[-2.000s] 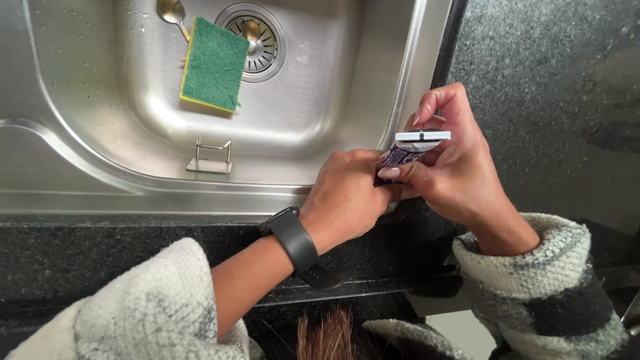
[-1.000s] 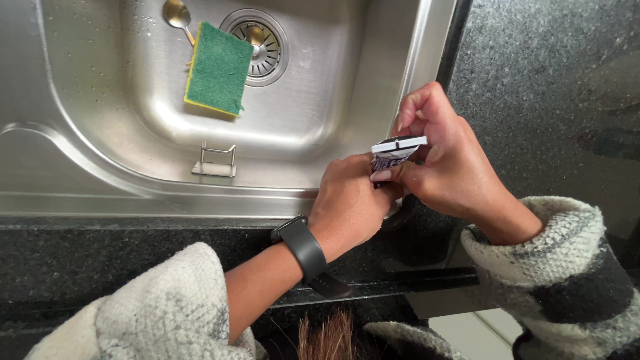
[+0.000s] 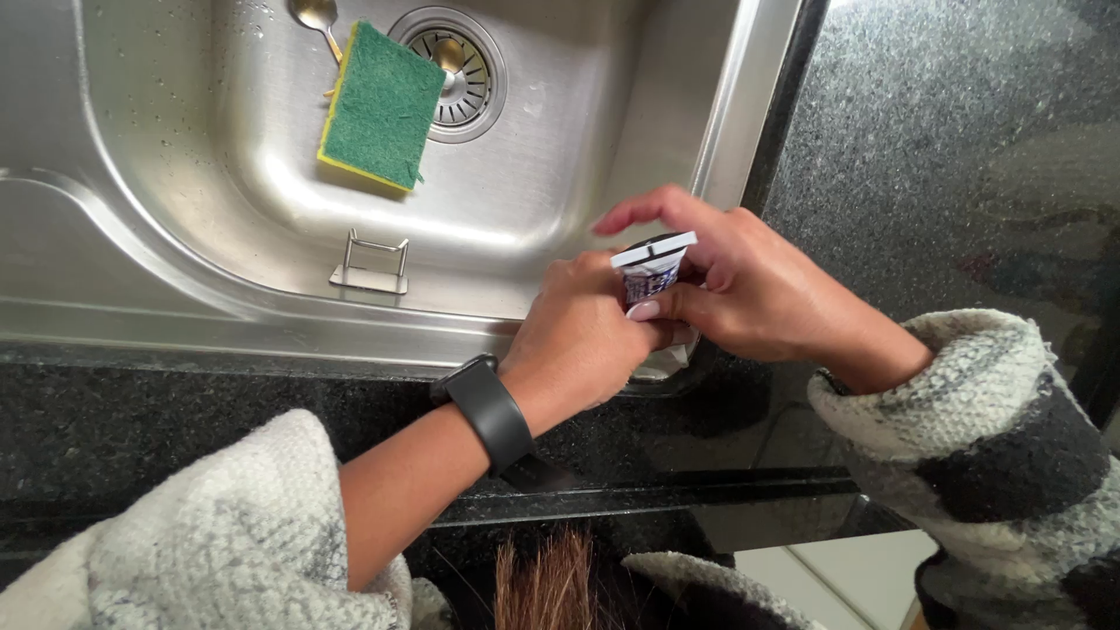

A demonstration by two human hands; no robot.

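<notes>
A small printed tube or packet [image 3: 652, 273] with a flat white end edge stands up between my hands over the sink's near right corner. My left hand [image 3: 584, 337], with a black watch on its wrist, grips its lower part. The thumb of my right hand [image 3: 744, 284] presses its near side, while the index finger is raised and bent beyond the white end. The lower end of the packet is hidden by my fingers. Something pale shows just below my hands at the sink's corner; I cannot tell what it is.
In the steel sink [image 3: 560, 166] lies a green and yellow scouring sponge [image 3: 385, 105] beside the drain [image 3: 464, 87]. A spoon [image 3: 315, 13] is partly under it, and another spoon's bowl [image 3: 448, 54] shows over the drain. A wire holder [image 3: 372, 267] sits on the near wall. Black speckled countertop [image 3: 919, 175] surrounds the sink.
My right index finger has lifted away from the packet's white end, which it was close to before. The packet has tilted and turned slightly; my left hand still holds it.
</notes>
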